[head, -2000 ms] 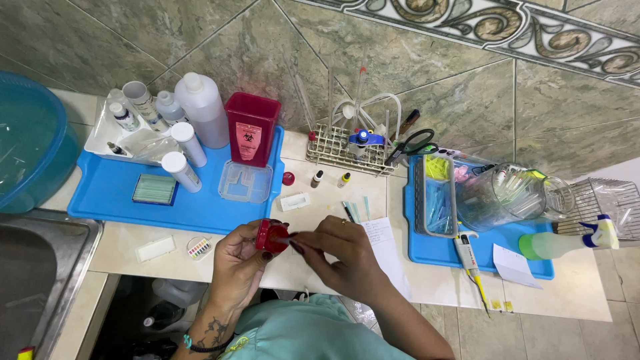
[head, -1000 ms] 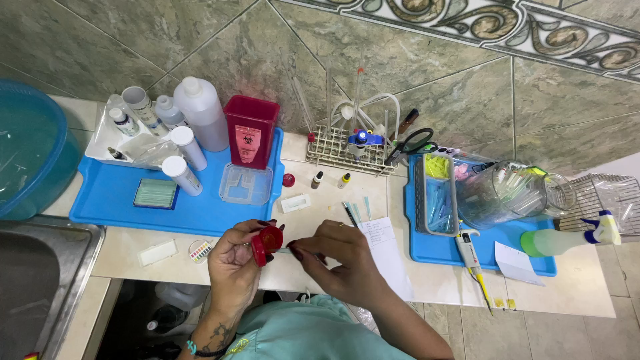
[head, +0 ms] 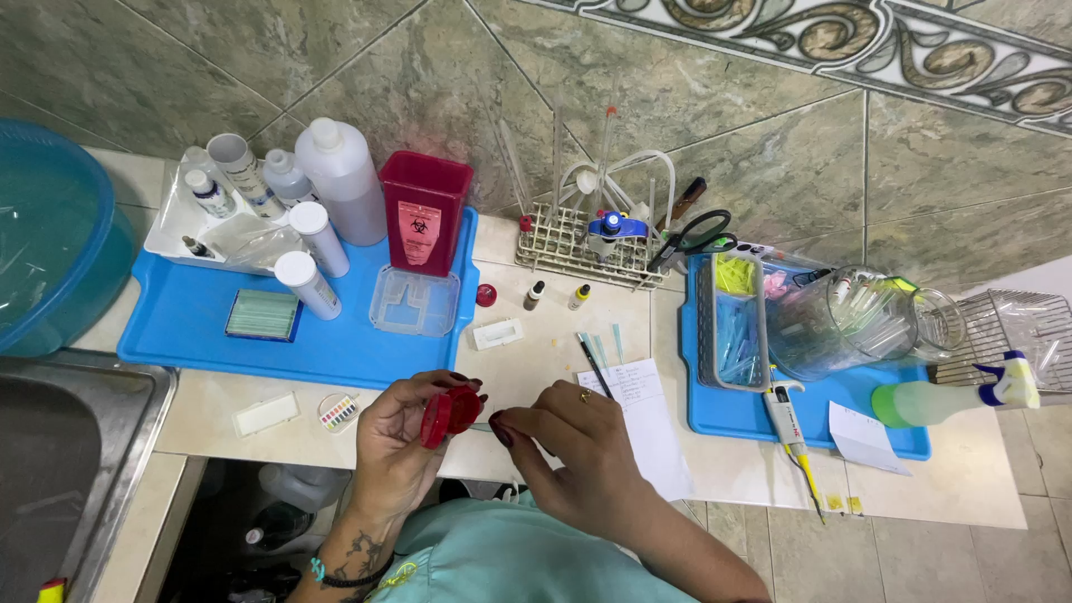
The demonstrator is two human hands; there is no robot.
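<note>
My left hand (head: 400,440) holds a small red container (head: 465,409) with its red lid (head: 435,420) tipped open on the left side. Close by on the right, my right hand (head: 557,440) has thumb and index finger pinched together; a thin, pale stick (head: 484,427) seems to run from the fingertips toward the container, too faint to name. Beyond the hands lie a white plastic cassette (head: 498,334), a round red cap (head: 486,295) and two small dropper bottles (head: 533,295). A pencil (head: 595,364) rests on a handwritten paper (head: 645,419) beside my right hand.
A blue tray (head: 352,360) on the left bears bottles and a red biohazard bin (head: 425,213). A wire tube rack (head: 586,243) stands by the wall. The right blue tray (head: 812,410) carries a basket, glass jar and pipette (head: 785,414). A steel sink (head: 151,419) is far left.
The red container has turned in my left hand, so that its open lid and inside show apart. My right hand stays close beside it, fingers pinched.
</note>
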